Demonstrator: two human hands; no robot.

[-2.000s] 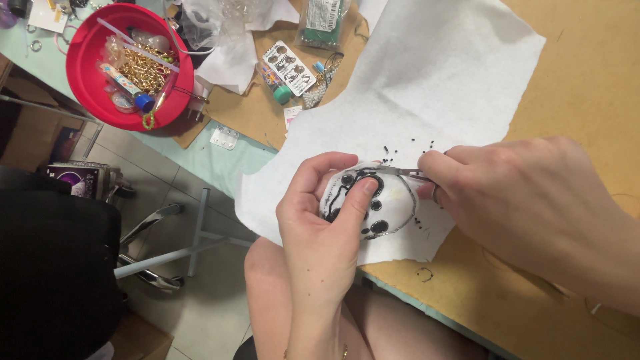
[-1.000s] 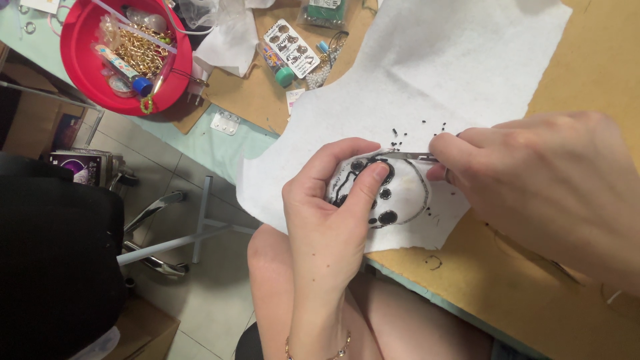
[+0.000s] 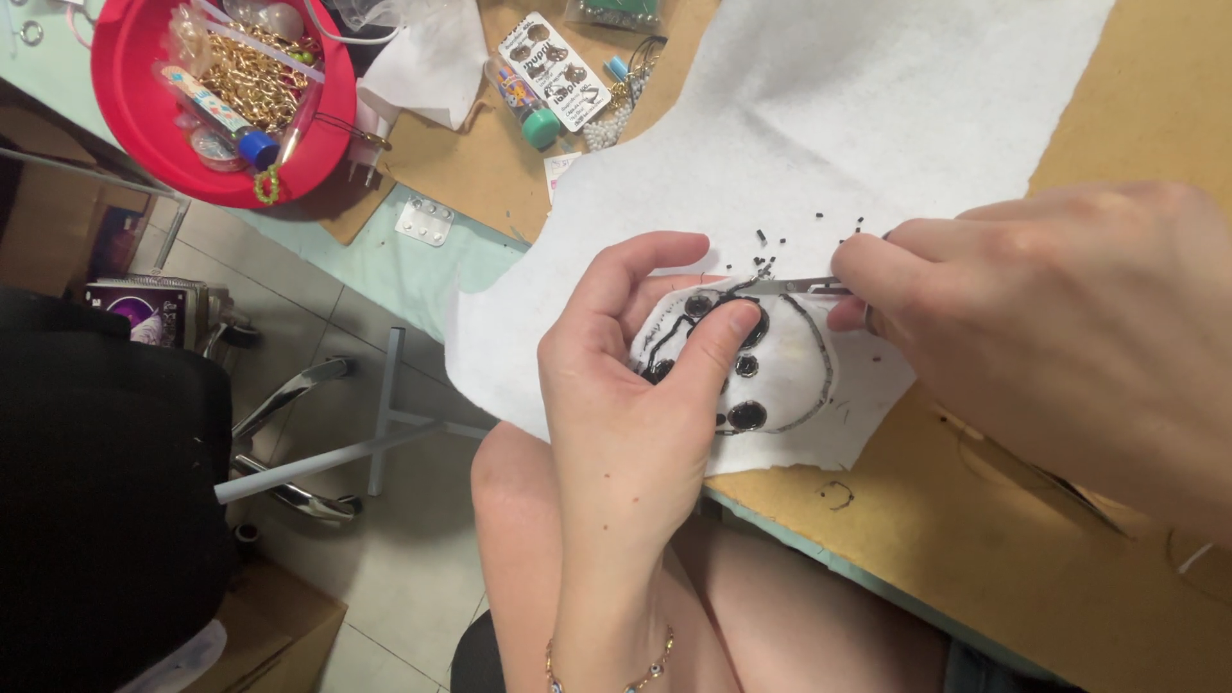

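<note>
My left hand (image 3: 640,371) holds a white felt piece with black beaded outlines and round black beaded spots (image 3: 794,361), thumb on its face and fingers behind it. My right hand (image 3: 1001,298) grips small metal scissors (image 3: 794,286), largely hidden by the fingers. The blades lie at the piece's upper edge, close by my left thumb, against a black beaded strand. Loose black beads (image 3: 760,236) lie scattered on the large white felt sheet (image 3: 866,115) behind the piece. Whether the blades are apart cannot be made out.
At upper left stands a red bowl (image 3: 114,115) with gold chain and tubes. A blister pack (image 3: 553,72), a green-capped tube (image 3: 525,101) and a smaller blister pack (image 3: 424,220) lie on the table. A needle-like tool (image 3: 1078,496) lies at right. A black chair (image 3: 106,481) is at left.
The metal blades, over the beaded piece two seconds ago, now lie at its upper edge. Both hands keep their hold.
</note>
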